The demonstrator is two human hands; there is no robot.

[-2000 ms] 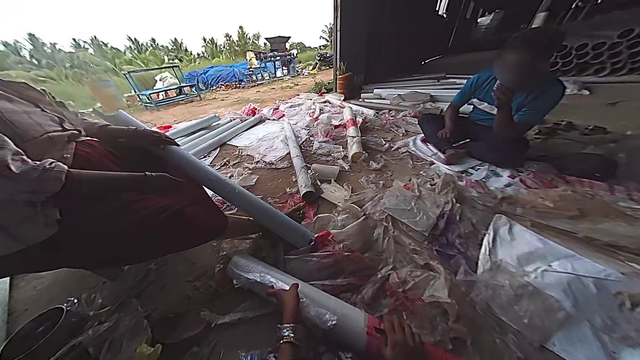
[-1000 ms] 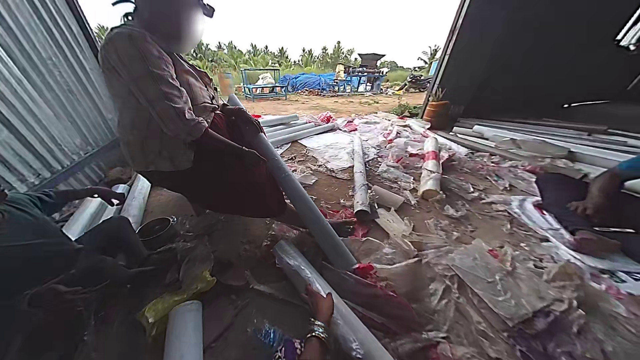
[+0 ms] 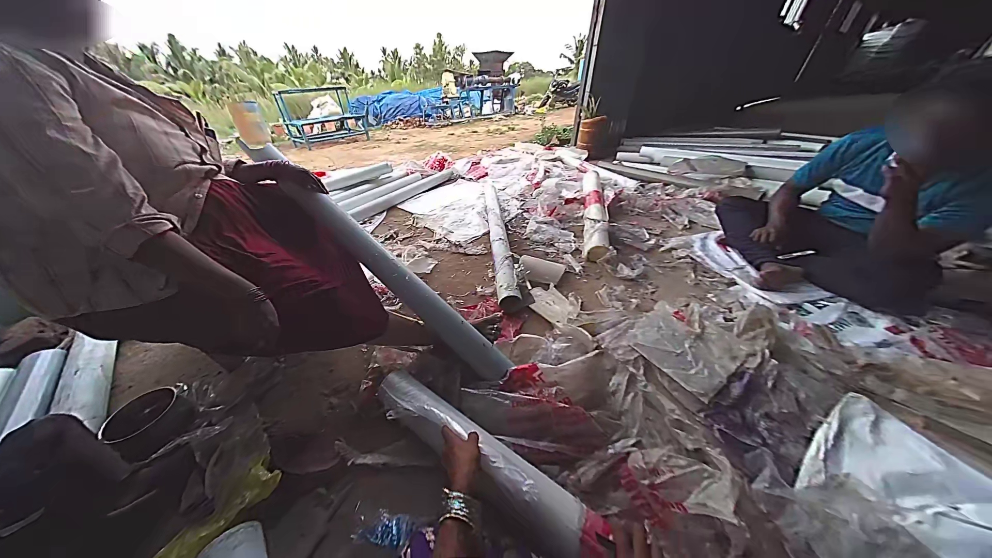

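Note:
A grey pipe (image 3: 511,480) wrapped in clear plastic film lies slanting across the bottom middle, with red film at its near end. My left hand (image 3: 463,457), with bangles at the wrist, rests on the pipe's side, fingers over the film; whether it grips is unclear. At the bottom edge my right hand (image 3: 634,539) is partly cut off, beside the red-film end of the pipe. Crumpled clear plastic sheeting (image 3: 690,349) lies to the right of the pipe. Just beyond, a co-worker holds a longer grey pipe (image 3: 403,287) at a slant, its lower end near the wrapped pipe.
A co-worker (image 3: 101,186) leans in at left; another person (image 3: 860,194) sits at right. Pipes (image 3: 395,190) lie on the ground beyond, with more (image 3: 728,155) by the dark wall. A round black pan (image 3: 147,422) and pipes (image 3: 85,380) are at lower left.
The view has swung left and then back right. My right hand, out of view one second ago, shows again at the bottom edge. My left hand stays on the wrapped pipe.

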